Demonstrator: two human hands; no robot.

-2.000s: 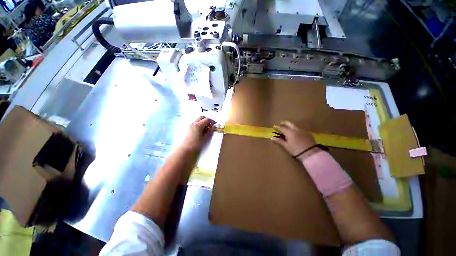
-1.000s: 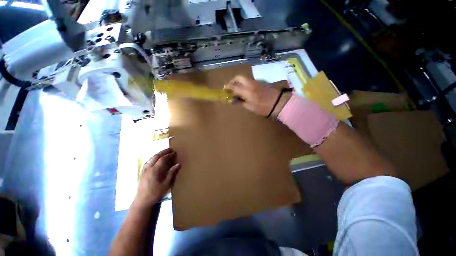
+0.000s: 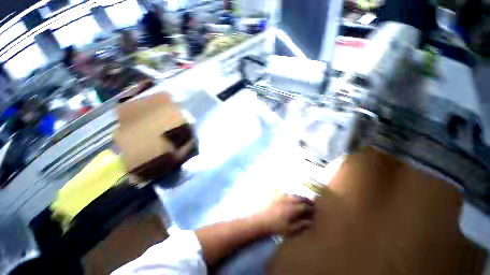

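Observation:
The picture is blurred by head motion. A large brown panel (image 3: 387,215) lies at the lower right, over the white template, beside the sewing machine head (image 3: 325,129). My left hand (image 3: 293,215) is at the panel's left edge, its fingers bent; whether it grips the edge cannot be told. My right hand is not in view. The yellow template strip cannot be made out.
The panel stack (image 3: 148,134) stands left on the shiny metal table (image 3: 215,188), with yellow sheets (image 3: 88,185) beside it. Another brown piece (image 3: 126,244) lies lower left. The clamp carriage (image 3: 430,145) runs behind the panel. Blurred people are at the upper left.
The view has swung left and up. My right hand and the yellow strip have left the visible picture. My left hand is still by the panel's left edge.

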